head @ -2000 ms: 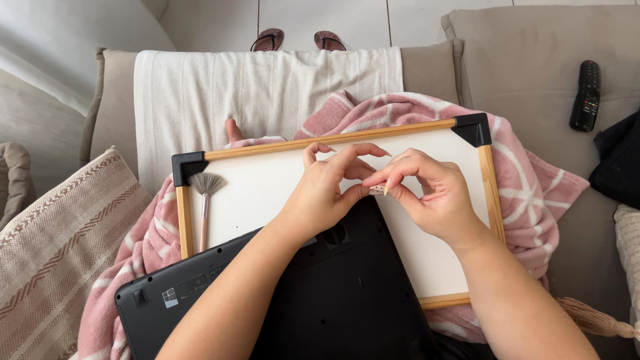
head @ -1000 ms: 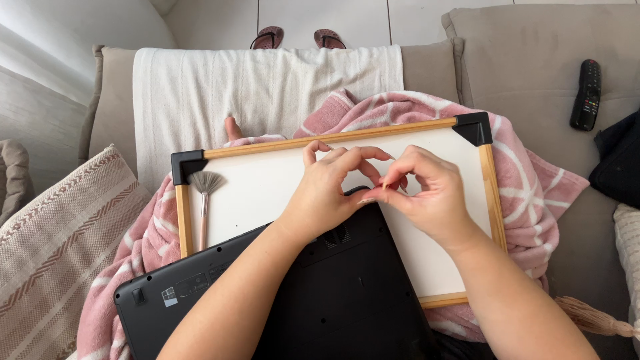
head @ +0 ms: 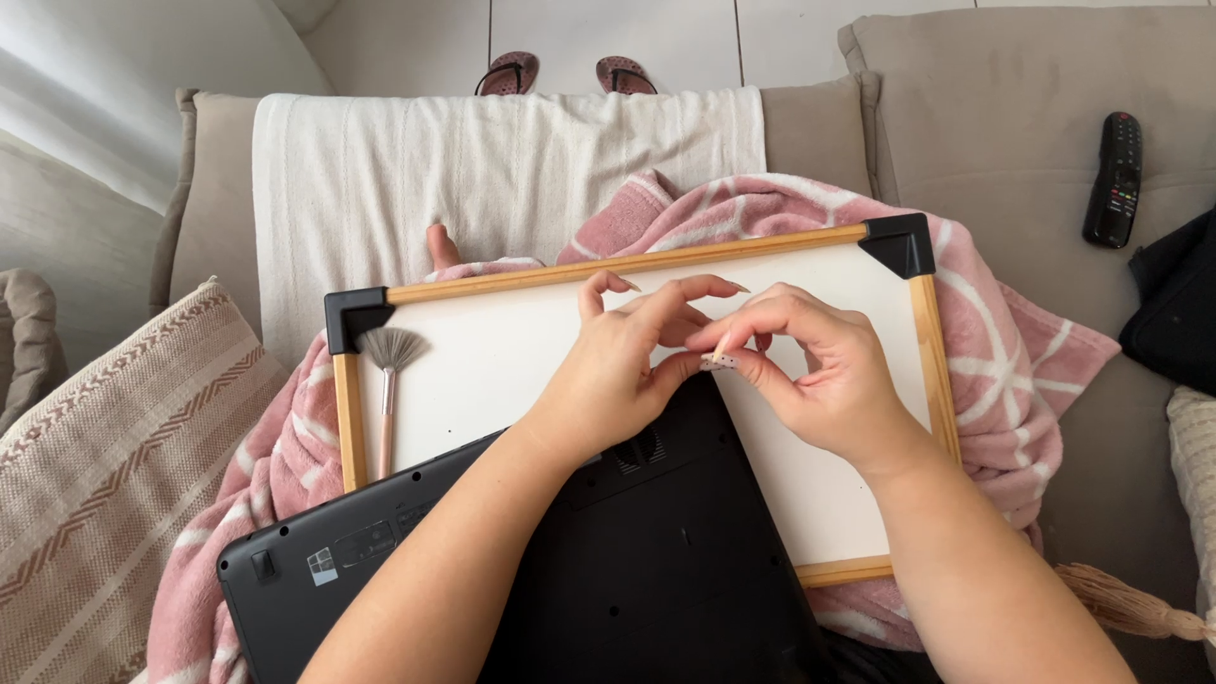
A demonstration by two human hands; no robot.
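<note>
My left hand (head: 632, 356) and my right hand (head: 807, 366) meet at their fingertips just above the far edge of a black laptop (head: 655, 560), which lies underside up. Thumb and forefinger of each hand are pinched close together; whether something tiny sits between them cannot be told. Long nails, some with dark dots, show there. Under the laptop is a whiteboard (head: 513, 351) with a wooden frame and black plastic corners. A fan brush (head: 389, 380) rests on the board's left side, its bristles pointing away from me.
A pink and white blanket (head: 997, 342) lies beneath the board, over a beige sofa. A remote control (head: 1113, 180) and a black cloth item (head: 1178, 299) are at the right. At the left leans a patterned cushion (head: 123, 475). Flip-flops (head: 508, 74) stand on the tiled floor beyond.
The fingers have shifted slightly where the two hands meet. The laptop, the board and the brush have stayed in place.
</note>
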